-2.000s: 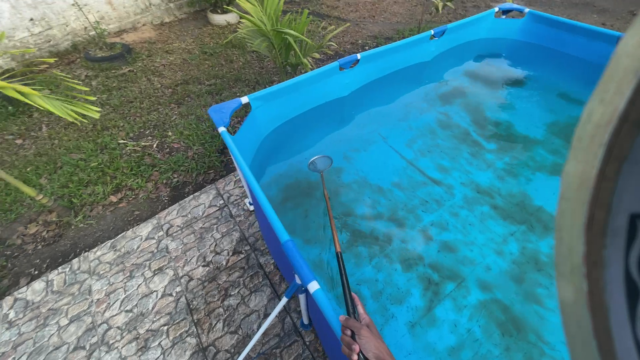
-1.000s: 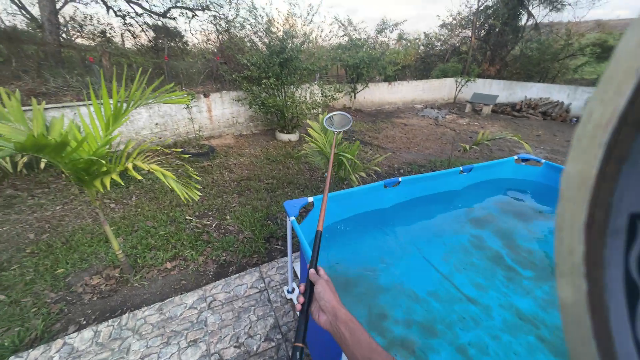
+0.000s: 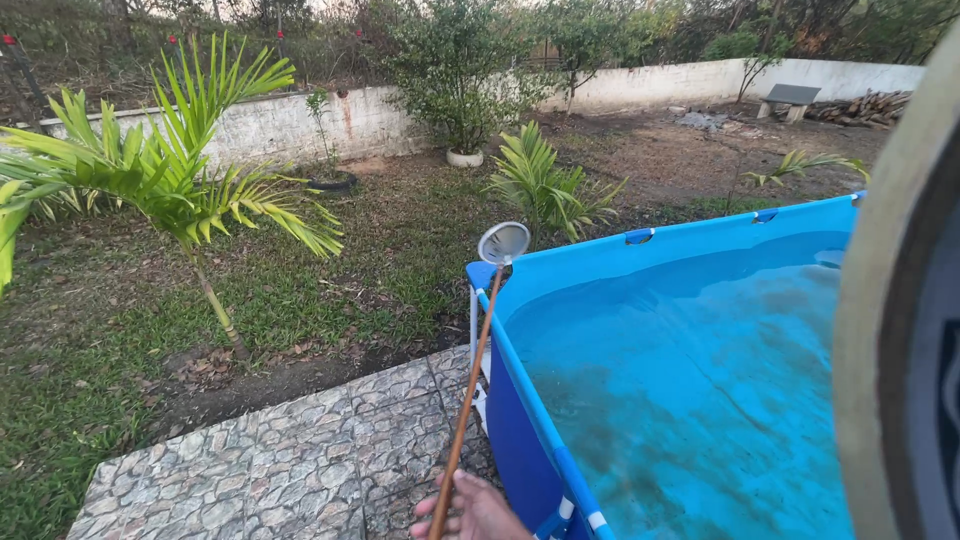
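A small round mesh strainer (image 3: 504, 244) sits at the far end of a long reddish-brown pole (image 3: 471, 390). Its mesh head is raised beside the near-left corner of the blue frame pool (image 3: 551, 442), outside the water. My right hand (image 3: 474, 510) holds the pole at the bottom edge of the view, palm partly up, with the fingers loosely around and under it. The lower end of the pole is out of view. Murky dark patches show in the pool water (image 3: 675, 375). My left hand is not in view.
Stone-patterned paving (image 3: 300, 457) borders the pool. A young palm (image 3: 214, 300) stands in the grass on the left, another palm (image 3: 544, 187) behind the pool corner. A large blurred round object (image 3: 885, 300) blocks the right edge.
The strainer was over the pool water two seconds ago, then raised; it is now lower, by the pool corner. My hand now holds a brown part of the pole, not the black part. The view has tilted up.
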